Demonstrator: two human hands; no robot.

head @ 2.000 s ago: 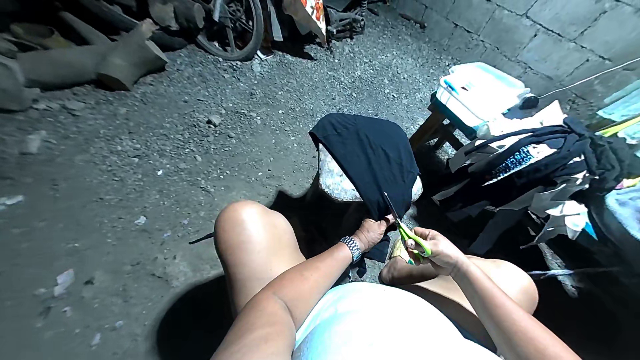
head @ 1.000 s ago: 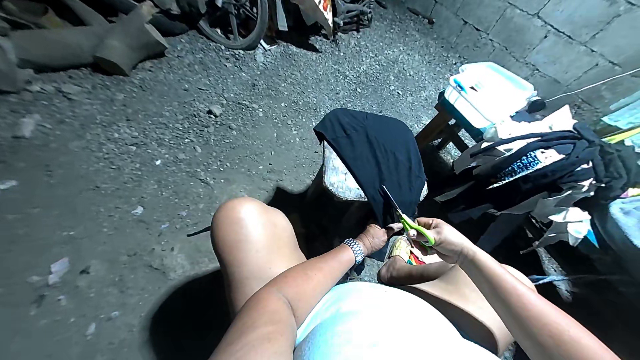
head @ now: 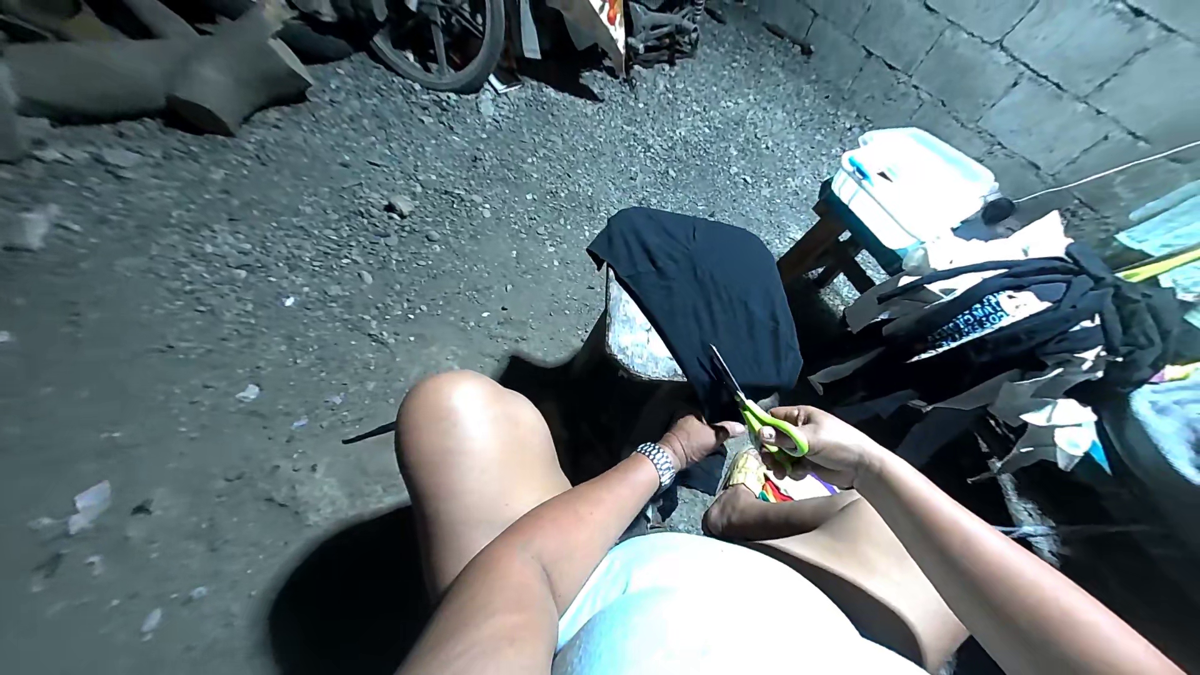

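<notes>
A black cloth (head: 717,277) lies draped over a worn, pale-topped block or stool (head: 640,333) in front of my knees. My left hand (head: 696,439), with a metal-banded watch on its wrist, grips the cloth's near edge. Scissors with lime-green handles (head: 786,433) are in my right hand (head: 817,444), just right of my left hand. Their blades point up and to the left over the cloth's lower part and look nearly closed. Whether cloth lies between the blades cannot be told. My left fingers are partly hidden.
A white plastic container (head: 914,187) stands on a small wooden stool (head: 825,242) at the right. Nearer lies a heap of dark and white cloth pieces (head: 1012,309). A concrete block wall (head: 966,70) rises behind. Logs (head: 122,80) and a spoked wheel (head: 441,42) lie across the gravel floor.
Both hands remain near the cloth's near edge, with the scissors held in the right one. Their positions have shifted only slightly.
</notes>
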